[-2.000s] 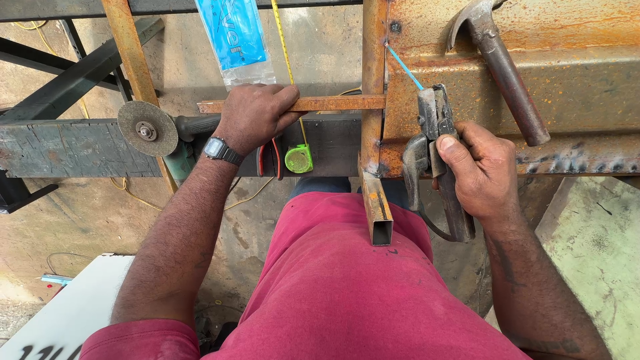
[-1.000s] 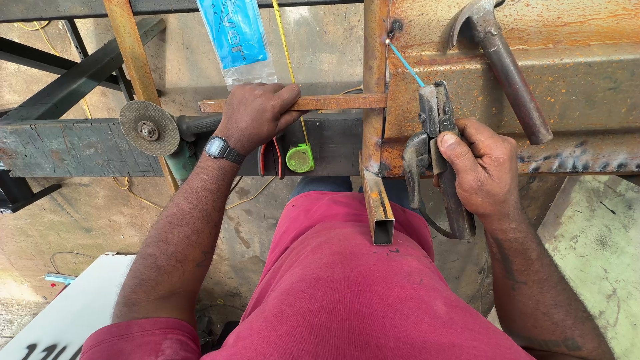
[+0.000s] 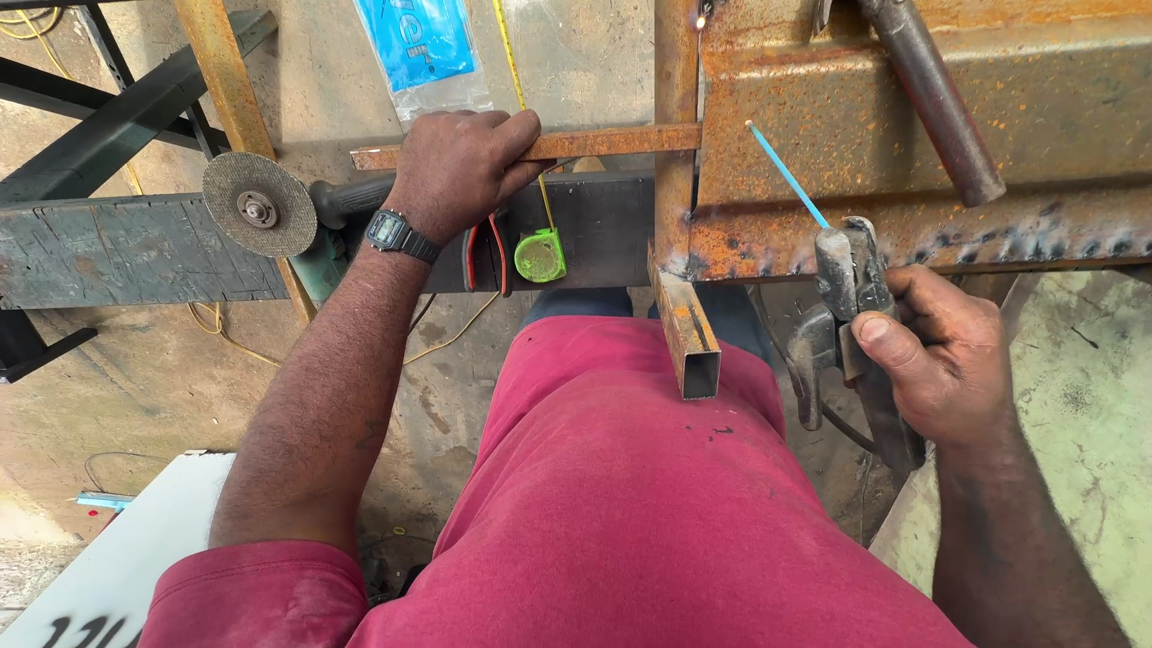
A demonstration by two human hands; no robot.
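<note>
My left hand (image 3: pixel 468 171) grips a rusty flat steel bar (image 3: pixel 612 141), whose right end lies across an upright rusty steel tube (image 3: pixel 675 81). In my right hand (image 3: pixel 949 355) is a welding electrode holder (image 3: pixel 846 297) with a thin blue electrode (image 3: pixel 787 174) clamped in it. The electrode's tip is over the rusty ribbed steel panel (image 3: pixel 810 108), apart from the seam. A small spot glows at the top of the seam (image 3: pixel 701 22) between tube and panel. A hammer (image 3: pixel 940 99) with a metal handle lies on the panel. A short square tube (image 3: pixel 688 337) juts toward me.
An angle grinder's disc (image 3: pixel 259 205) is left of my wrist, against a dark steel beam (image 3: pixel 117 247). A green tape measure (image 3: pixel 540 256) with its yellow blade extended and red-handled pliers (image 3: pixel 486 256) are near that beam. A blue plastic packet (image 3: pixel 418 45) lies beyond; cables cross the floor.
The electrode tip was at the seam near the tube's top; my right hand has drawn it back toward me and right, off the seam. My left hand keeps its hold on the bar.
</note>
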